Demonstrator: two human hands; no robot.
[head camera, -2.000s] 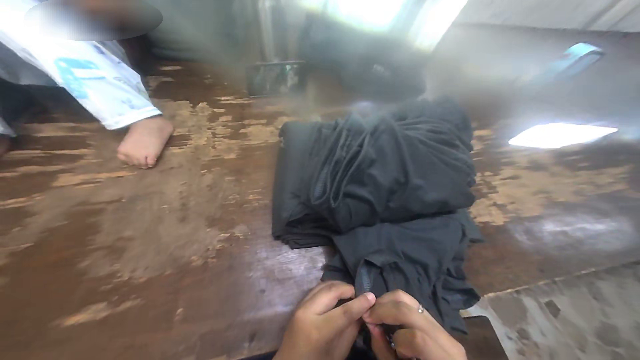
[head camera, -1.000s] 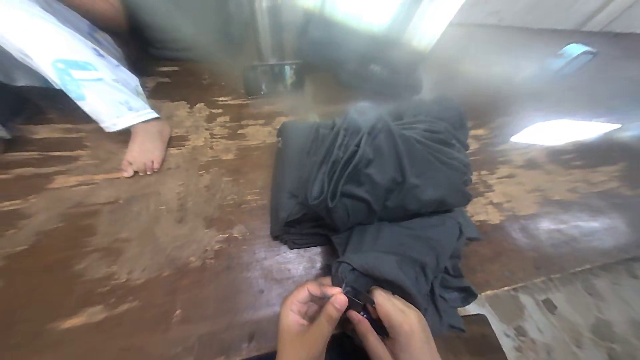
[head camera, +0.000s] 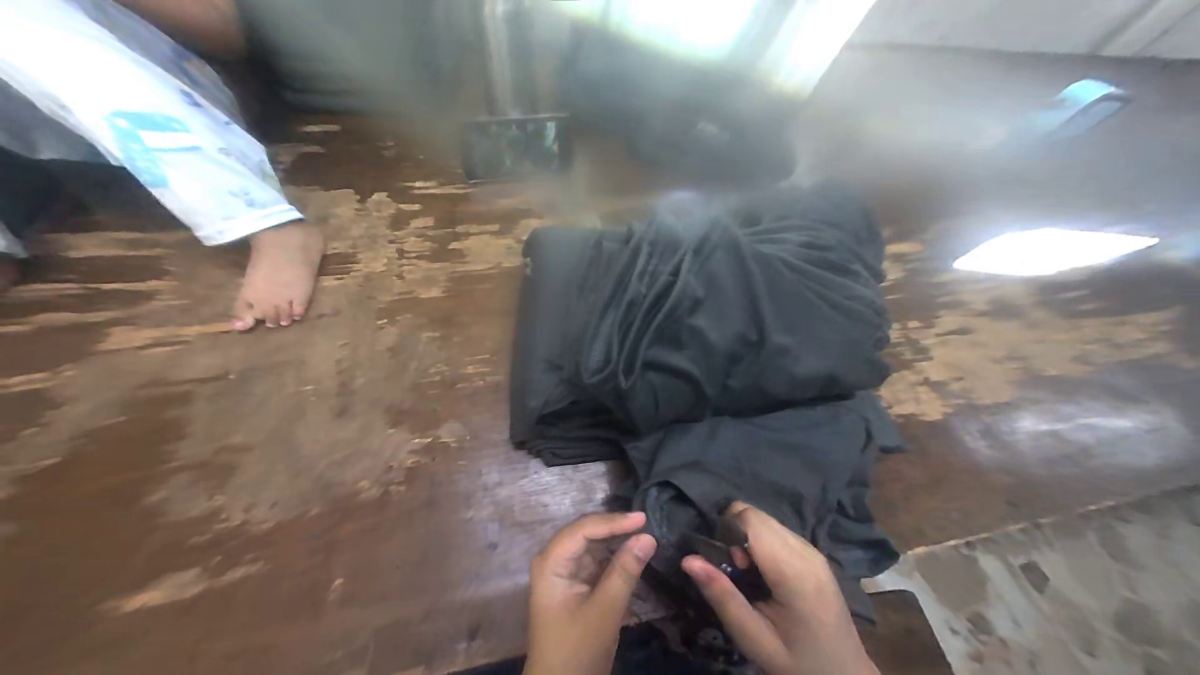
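Observation:
A bundle of dark grey fabric (head camera: 750, 319) lies folded and heaped on a worn wooden surface. Its lower flap (head camera: 778, 459) spreads toward me, over the near part of the surface. My left hand (head camera: 591, 581) is at the edge of this flap, thumb and index finger close together beside the cloth; whether they pinch a thread or fabric is unclear. Just to the right, my right hand (head camera: 783, 581) holds a small dark tool (head camera: 714, 551), perhaps thread snips, between thumb and fingers. The tool's tip points toward the cloth edge near my left fingers.
A child's bare foot (head camera: 279, 272) and patterned white trouser leg (head camera: 178, 122) are on the wooden surface (head camera: 309, 450) at the upper left. A dark phone-like object (head camera: 516, 148) stands beyond the fabric. A blurred blue object (head camera: 1087, 98) is at the upper right. Speckled floor (head camera: 1078, 581) shows at lower right.
Two seconds ago both hands were together at the flap's edge; now they are apart, and a dark tool shows in my right hand. The seated person's foot has shifted slightly.

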